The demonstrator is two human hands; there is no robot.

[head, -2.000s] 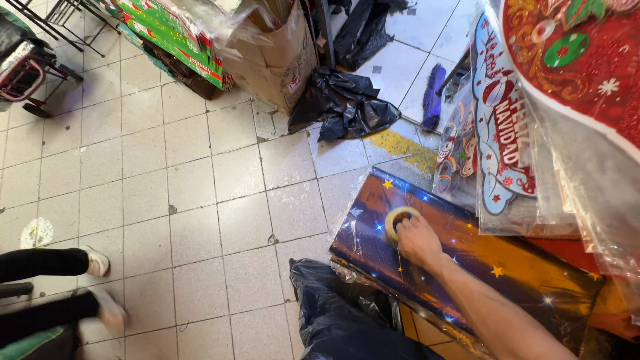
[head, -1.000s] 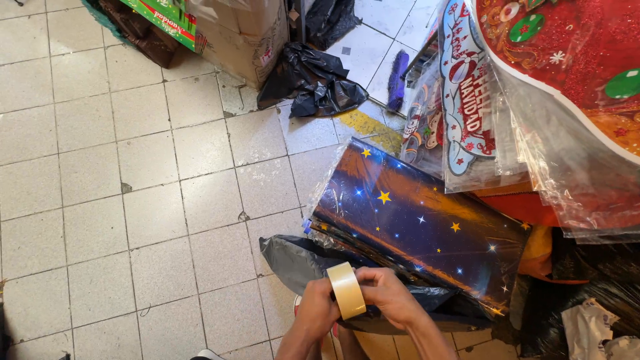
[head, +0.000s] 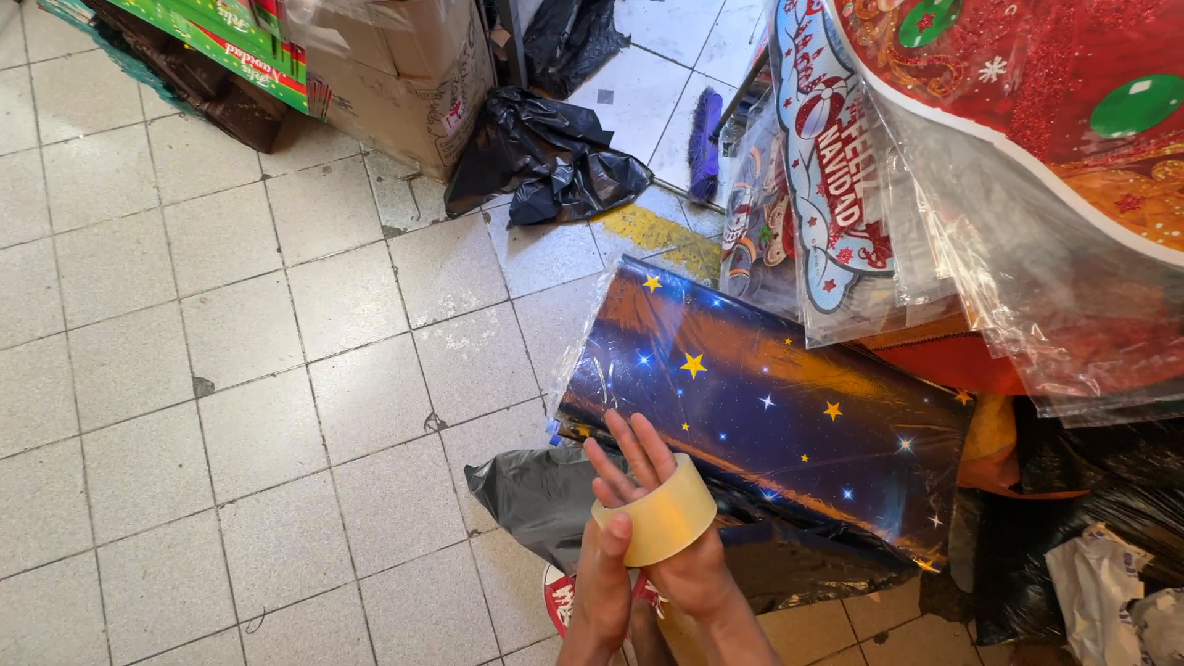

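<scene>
A roll of clear packing tape (head: pixel 668 520) sits around the fingers of my right hand (head: pixel 689 564), which pass through its core and spread beyond it. My left hand (head: pixel 606 564) is upright against the roll's left side, its thumb at the rim; its other fingers are partly hidden, so its hold cannot be told. Just beyond both hands lies a plastic-wrapped package printed with stars on dark blue and orange (head: pixel 740 388). A black plastic bag (head: pixel 532 495) lies beneath the package and beside my hands.
Plastic-sleeved Christmas decorations (head: pixel 837 185) hang at right. A cardboard box (head: pixel 398 83), crumpled black bag (head: pixel 555 166) and purple broom head (head: pixel 705 143) are beyond the package. Black wrapped bundles (head: pixel 1073 518) lie at lower right. Red shoes (head: pixel 560 597) stand on the tiled floor (head: pixel 231 416).
Two seconds ago one hand held the tape over the starry package. One second ago both hands were on the roll below it; now the right fingers are extended through the core.
</scene>
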